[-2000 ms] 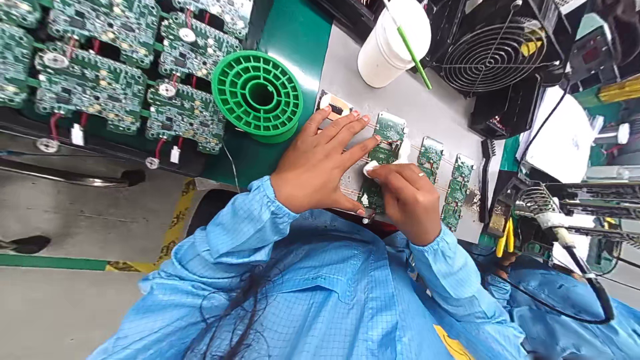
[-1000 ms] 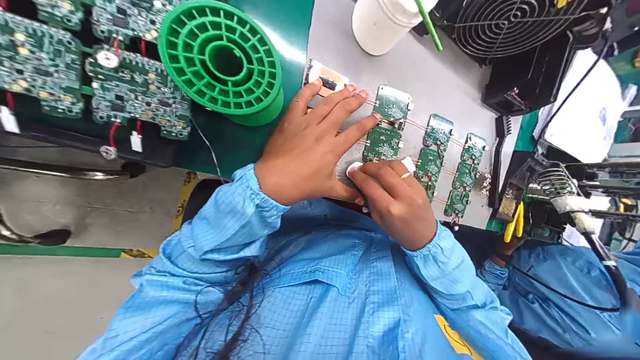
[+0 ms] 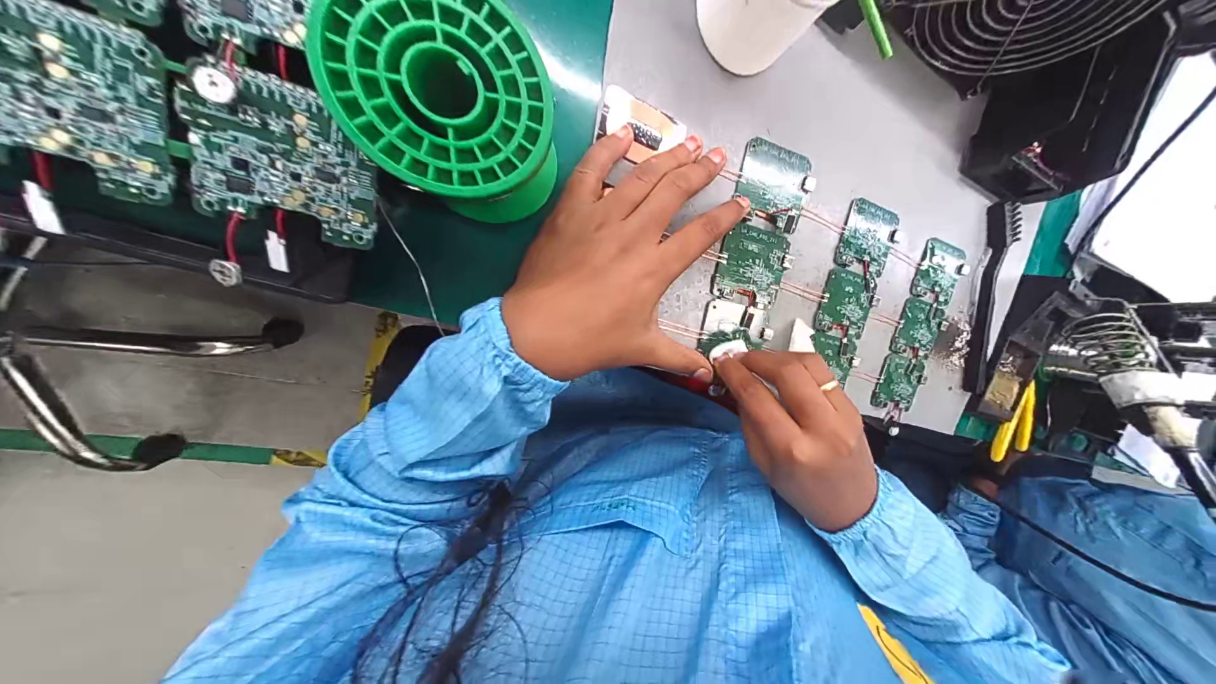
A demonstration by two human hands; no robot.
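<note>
My left hand (image 3: 617, 271) lies spread over the left end of a row of wired boards, fingertips by the upper green circuit board (image 3: 774, 180) and thumb near the lowest board. What lies under the palm is hidden. My right hand (image 3: 803, 418) pinches a white wad of cloth or tissue (image 3: 729, 350) against the lowest circuit board (image 3: 727, 325) of the nearest column. Above that board sits the middle circuit board (image 3: 750, 261). Two more columns of green circuit boards (image 3: 844, 302) (image 3: 918, 325) stand to the right, joined by thin copper-coloured wires.
A green plastic spool (image 3: 442, 95) stands left of my left hand, beside racked circuit boards (image 3: 275, 142). A white tub (image 3: 750, 33) is behind. To the right are a black brush (image 3: 990, 294), a fan (image 3: 1007, 28), yellow-handled pliers (image 3: 1015, 423) and another person's blue sleeve (image 3: 1102, 541).
My right hand has moved down along the nearest column with the white wad, from the middle board to the lowest one. My left hand stays spread. The view has moved closer to the bench.
</note>
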